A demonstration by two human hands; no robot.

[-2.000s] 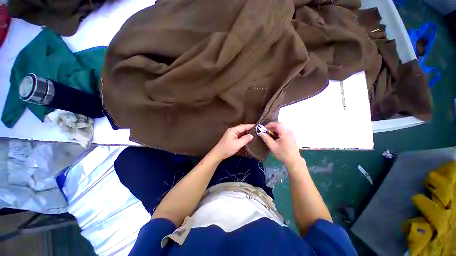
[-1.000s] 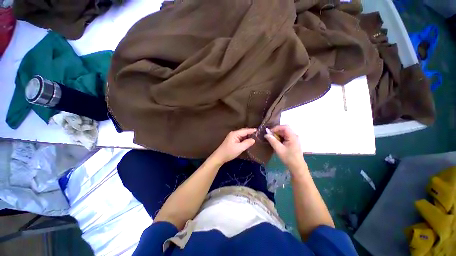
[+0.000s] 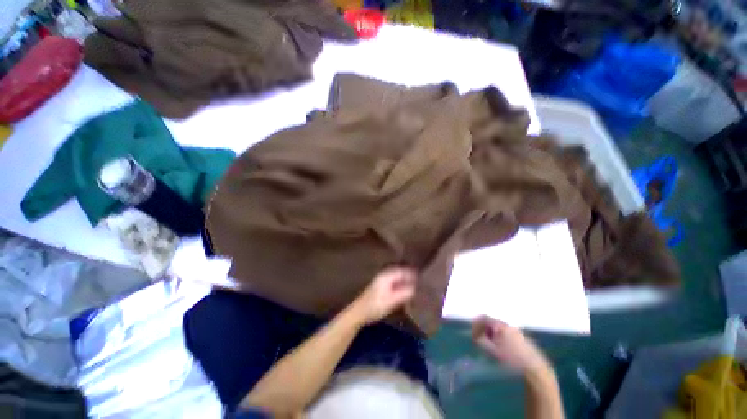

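Note:
A large brown coat [image 3: 328, 196] lies bunched on the white table, its lower edge hanging over the front towards my lap. My left hand [image 3: 391, 291] is at the coat's lower front edge, its fingers closed on the cloth; blur hides the exact grip. My right hand [image 3: 500, 337] is off the coat, to its right and just beyond the table's front edge. Its fingers are curled and blurred, so I cannot tell whether it holds anything small.
A dark flask [image 3: 164, 200] lies by green cloth [image 3: 123, 159] and an off-white crumpled rag [image 3: 146, 239] on the left. Another brown garment [image 3: 221, 49] lies at the back. A white tub [image 3: 618, 176] with brown cloth stands right; yellow garments [image 3: 713, 391] are lower right.
My right hand has moved away from the coat, down and to the right. My left hand remains at the edge. The view has tilted up, showing more of the table's far side.

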